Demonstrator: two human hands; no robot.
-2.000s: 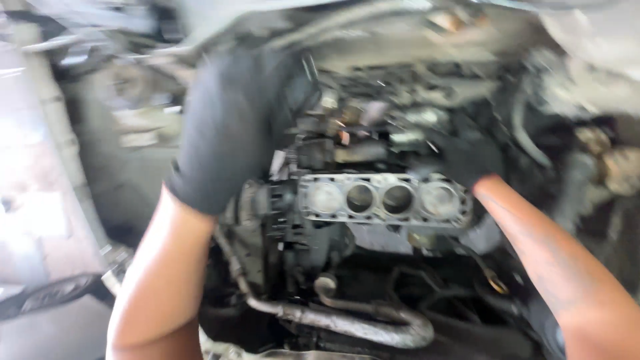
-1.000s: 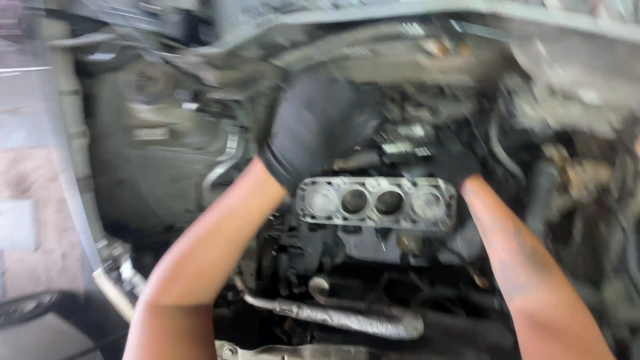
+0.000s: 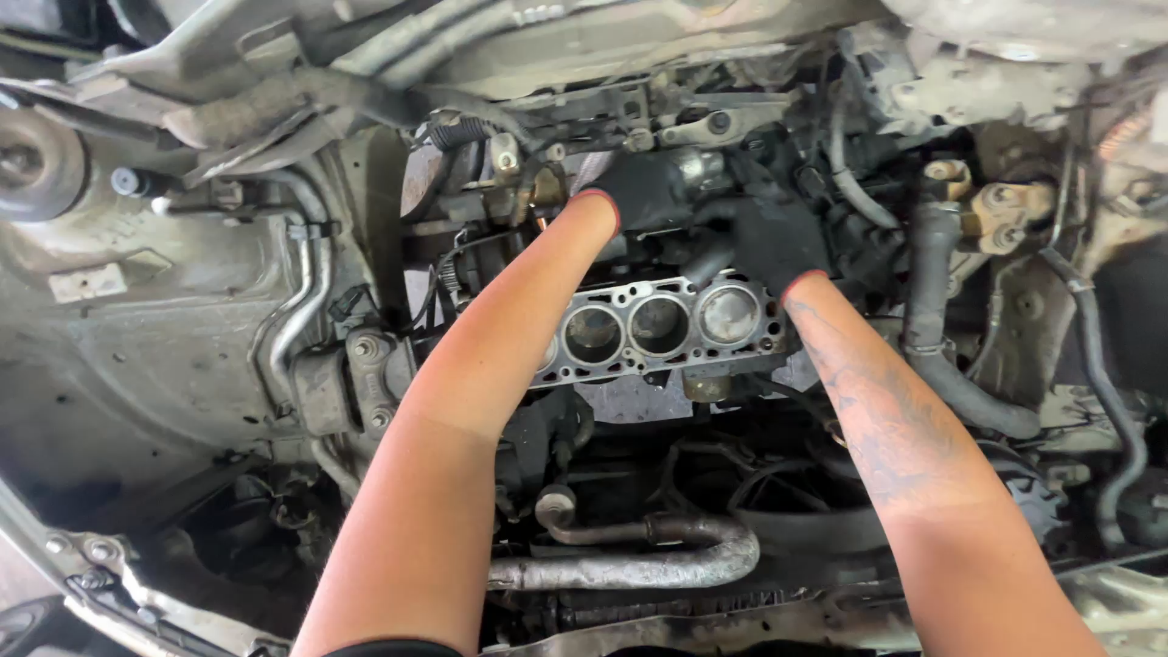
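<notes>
Both hands wear black gloves with red cuffs and reach into an engine bay, just behind an engine block [image 3: 659,327] with its head off and its cylinder bores showing. My left hand [image 3: 639,192] is beside a silvery metal part [image 3: 699,170] among the dark parts behind the block; whether it grips that part cannot be told. My right hand [image 3: 780,239] is close on its right, over the block's rear right edge, with a finger pointing down toward the rightmost bore. Its other fingers blend into the dark parts, so its hold is unclear.
A curved metal pipe [image 3: 657,557] runs in front of the block. An engine mount [image 3: 370,379] and metal lines [image 3: 315,301] lie at left. A thick grey hose [image 3: 931,274] runs down at right. The body's front crossmember [image 3: 730,620] crosses the bottom.
My left hand has moved right, from behind the block's left end toward my right hand. The view has shifted.
</notes>
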